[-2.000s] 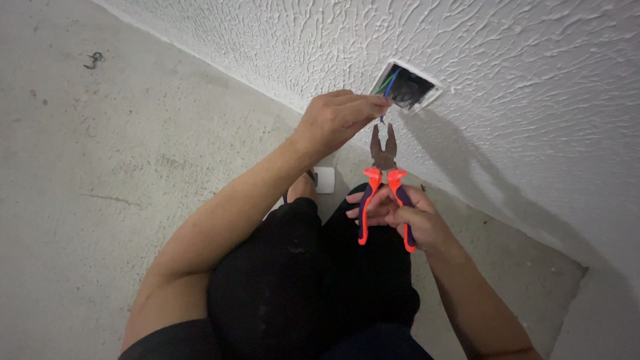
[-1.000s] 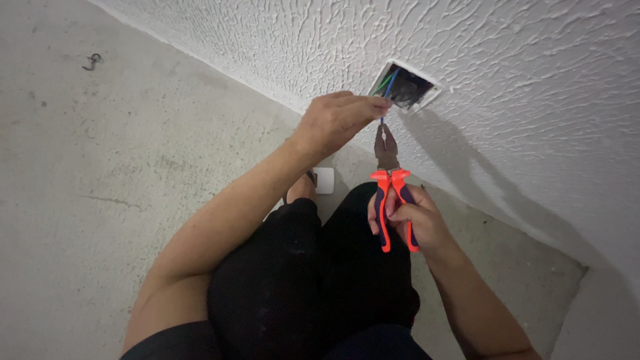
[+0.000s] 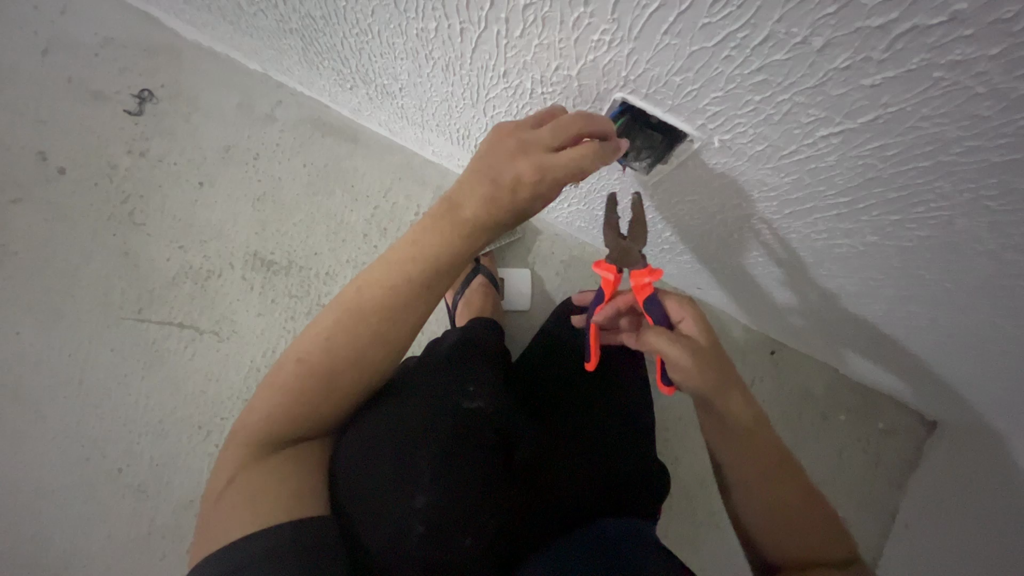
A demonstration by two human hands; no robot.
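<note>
My right hand [image 3: 668, 332] holds a pair of combination pliers [image 3: 626, 248] with orange and dark purple handles; the jaws are parted and point up at the wall. Just above the jaws is an electrical box [image 3: 656, 140] recessed in the white textured wall. Blue and green wires [image 3: 618, 118] show at the box's left side. At that side my left hand [image 3: 548, 156] has its fingertips pinched together by the wires; whether a wire is between them is hidden. A small reddish tip shows below the fingertips, above and apart from the jaws.
A white plate [image 3: 516, 290] lies on the concrete floor beside my sandalled foot [image 3: 476, 292]. Another pale piece is partly hidden under my left forearm. Some thin dark wire [image 3: 142, 102] lies on the floor at the upper left. The wall [image 3: 448, 72] meets the floor along a diagonal edge.
The plier jaws closed near the blue wire one second ago and are now parted, a little below it. My left hand's fingers have shifted at the box's left edge.
</note>
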